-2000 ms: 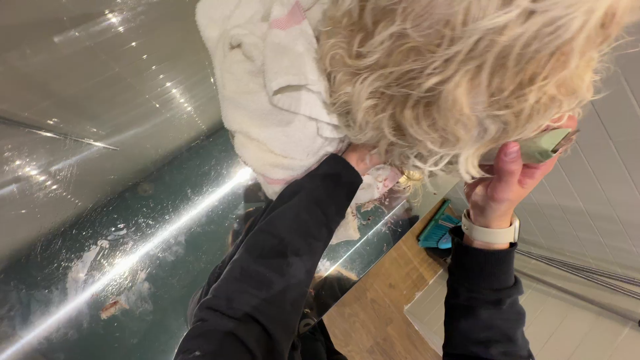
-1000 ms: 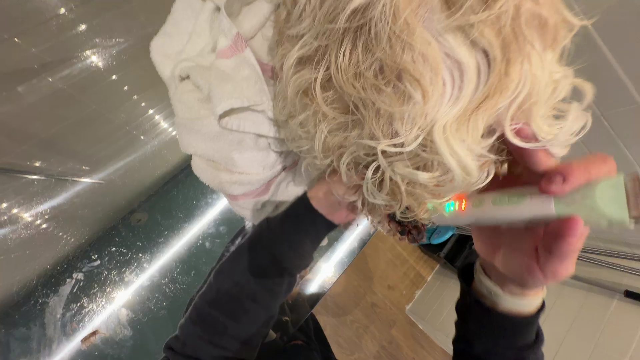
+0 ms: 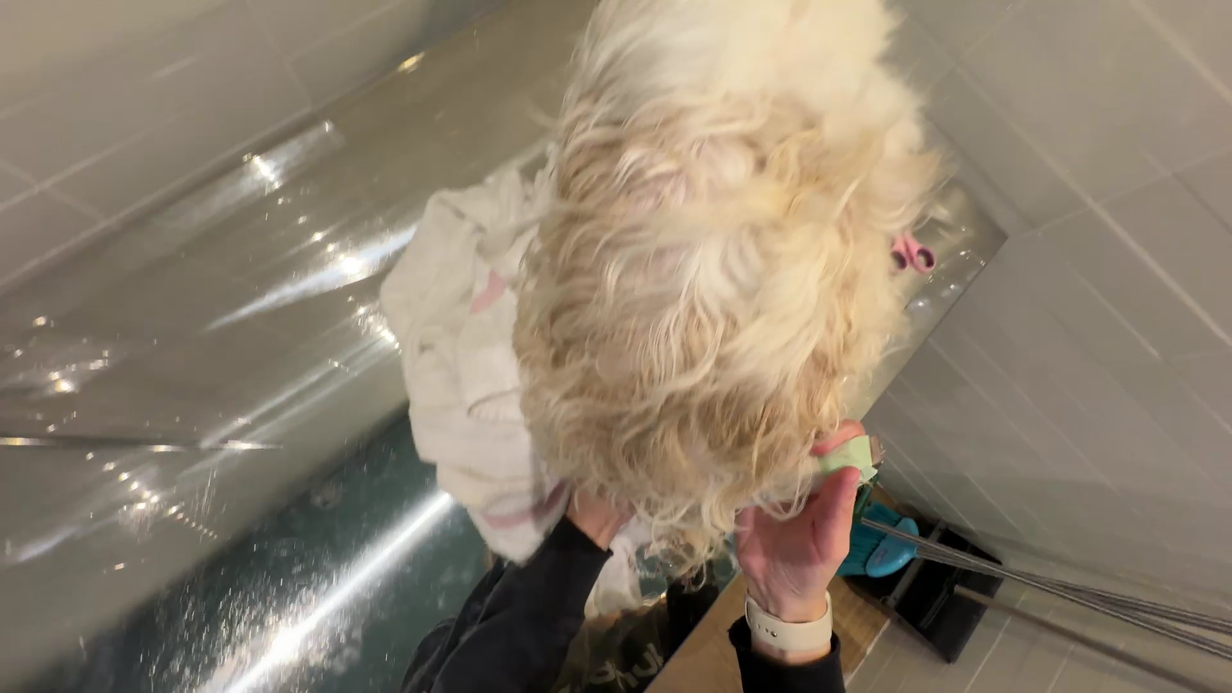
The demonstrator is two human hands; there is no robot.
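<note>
A curly, cream-coloured dog fills the middle of the view, seen from above. My left hand is at the lower left edge of its coat, its fingers hidden under the fur. On the right, my right hand, with a pale watch band at the wrist, holds a light green handheld clipper close against the dog's coat; much of the tool is hidden by fingers and fur. A white towel with pink marks lies bunched along the dog's left side.
A shiny metal tub wall and a wet dark green surface lie to the left. Pink-handled scissors rest on the metal at the right. Below right are a blue brush, a black dustpan and several cables.
My right hand has turned the clipper, which stuck out to the right a second ago, and its lit end no longer shows. The view has shifted, and the scissors now show.
</note>
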